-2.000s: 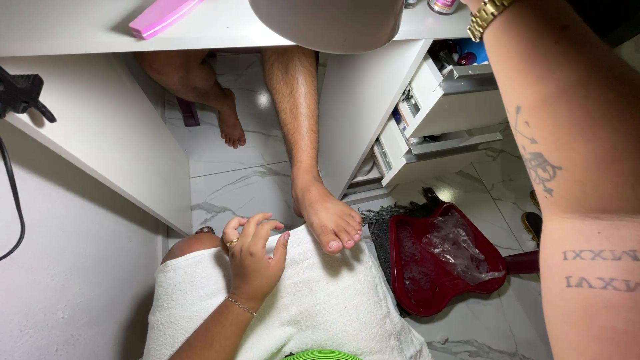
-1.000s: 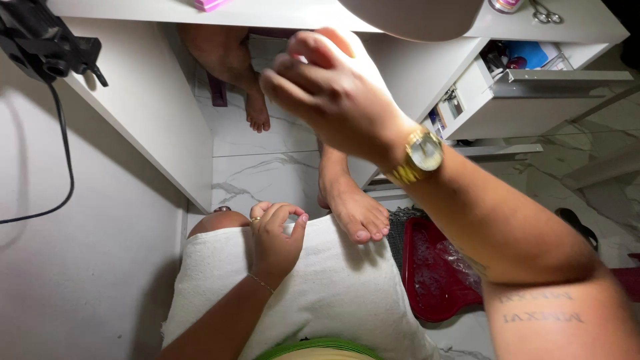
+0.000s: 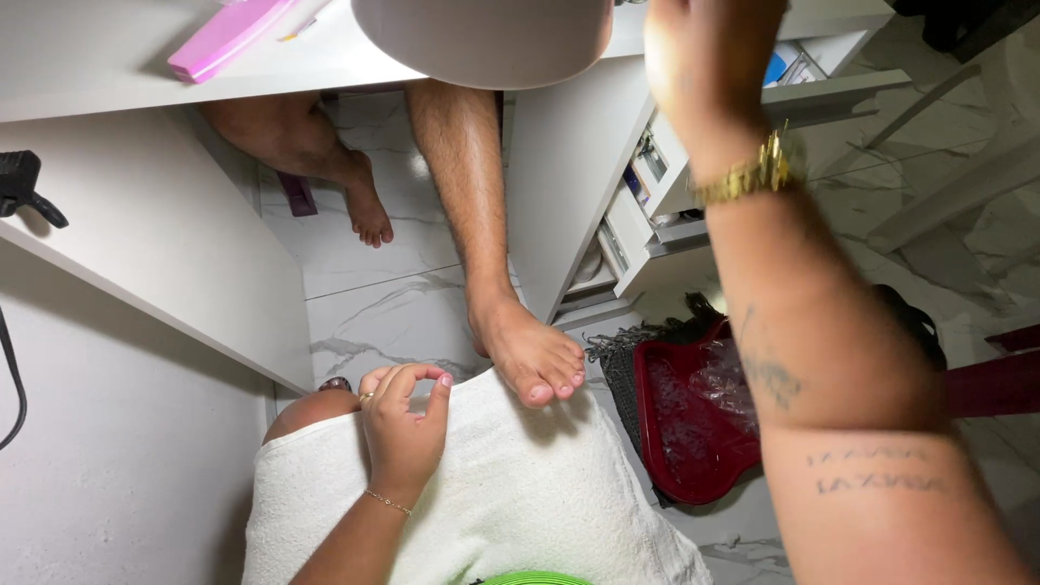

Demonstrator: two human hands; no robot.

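My left hand (image 3: 406,418) rests on the white towel (image 3: 520,504) over my lap, fingers curled and apart; it shows no object. Right of it, another person's bare foot (image 3: 532,357) lies on the towel's far edge. My right hand (image 3: 711,73), blurred and cut off by the top edge, is raised near the desk beside the lamp shade (image 3: 487,41); its fingertips are out of frame, so what it holds is hidden. A gold watch (image 3: 747,175) is on that wrist.
A pink case (image 3: 231,36) lies on the white desk. Drawers (image 3: 658,244) stand open at right. On the marble floor are a dark red basin (image 3: 691,455) with clear plastic and a dark fringed mat (image 3: 621,382). The other person's second foot (image 3: 370,211) is under the desk.
My right hand has moved away from above the foot, up and to the right beside the lamp shade. My left hand stays on the towel. The view has shifted somewhat.
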